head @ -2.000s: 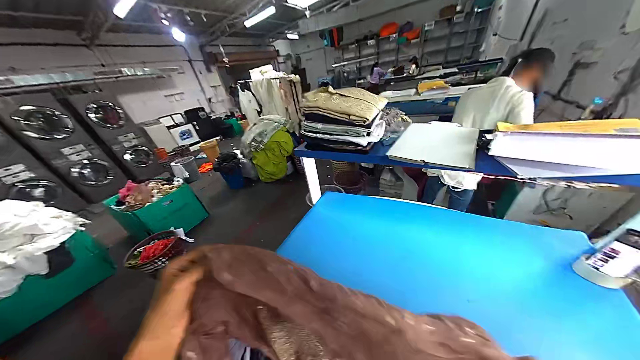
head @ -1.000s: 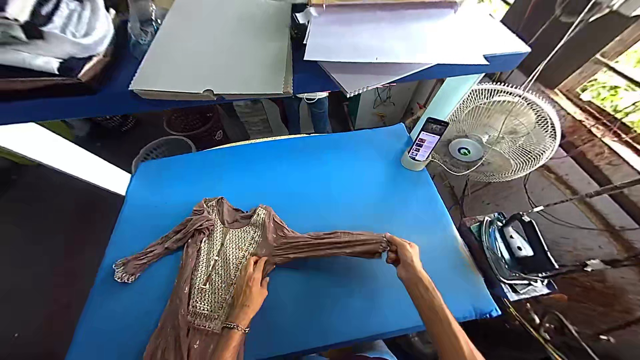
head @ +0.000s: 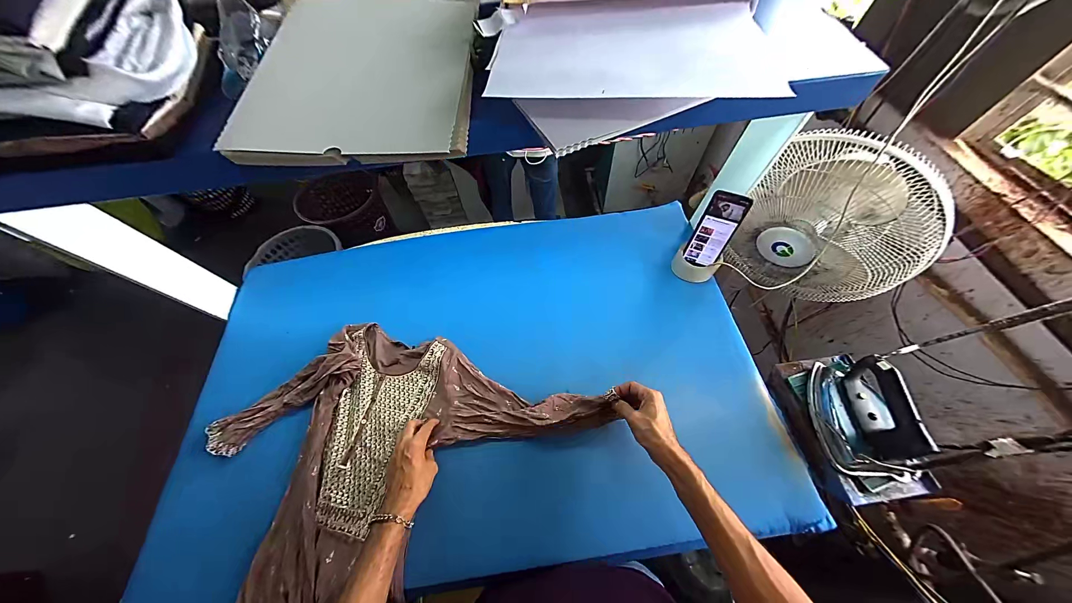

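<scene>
A brown long-sleeved tunic with a pale embroidered front panel [head: 377,419] lies on a blue padded ironing table [head: 502,318], its neckline away from me. My right hand [head: 645,414] pinches the cuff of the sleeve that stretches out to the right. Near the armhole of that same sleeve, my left hand [head: 412,469], with a bracelet at the wrist, grips the fabric at the edge of the panel; its fingertips are partly hidden. The other sleeve lies bent toward the left, untouched.
An electric iron [head: 871,402] rests on a stand right of the table. A phone [head: 718,228] leans in a holder at the back right corner, beside a white fan [head: 846,213]. Behind, a blue shelf [head: 193,172] bears boards, papers and folded cloth. Baskets stand beneath it.
Two seconds ago the tunic was bunched up in front of me, with the room in view; now it lies spread on the table. Since one second ago the stretched sleeve has gone slacker and more wavy.
</scene>
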